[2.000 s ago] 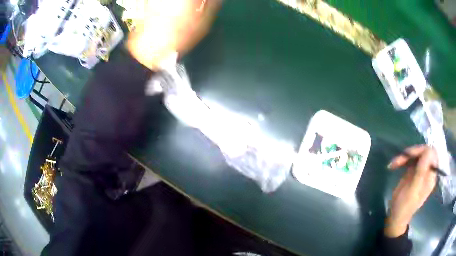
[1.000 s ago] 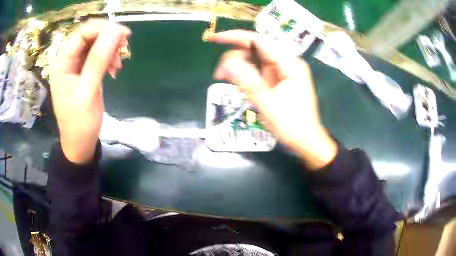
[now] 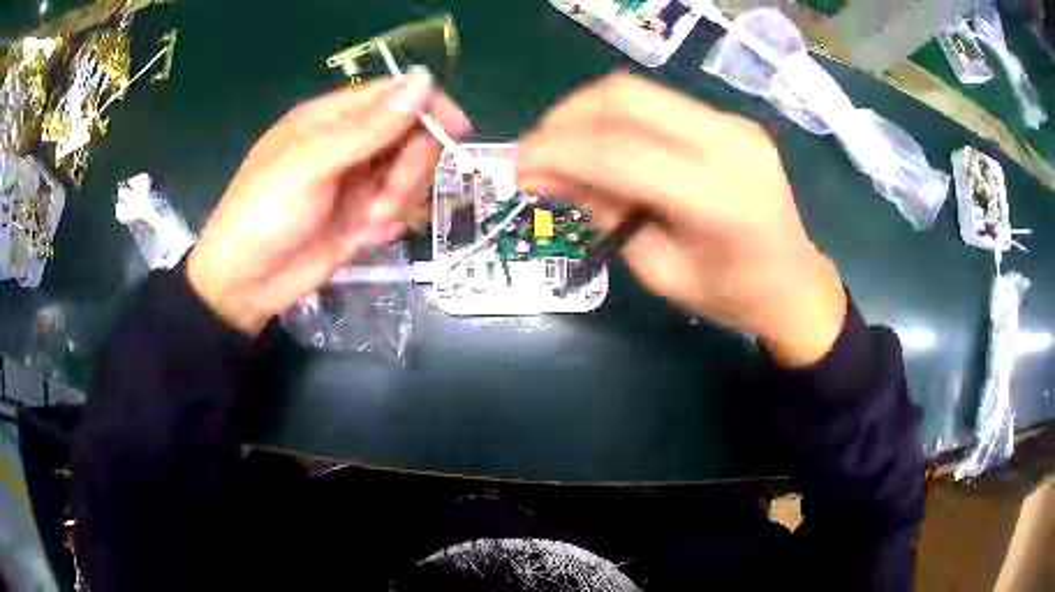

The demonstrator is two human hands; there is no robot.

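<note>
The white socket housing lies open on the green table, with a green circuit board and a yellow component inside. My left hand is at its upper left, fingers closed on a thin white wire. Brass contact strips show at the wire's upper end, beyond the fingertips. My right hand, blurred, is over the housing's upper right, with a slim dark tool held under the palm and slanting over the board. Its fingertips hide the housing's upper edge; whether they touch the wire cannot be told.
A clear bag with the cord lies left of the housing, partly behind my left hand. A brass strip pile and a white housing are at far left. Other bagged units lie at upper right and right. A cardboard box is below right.
Both hands have come together over the housing. The white wire and brass strips now show clearly at my left hand. The view has shifted, and the dark tool is now visible under my right hand.
</note>
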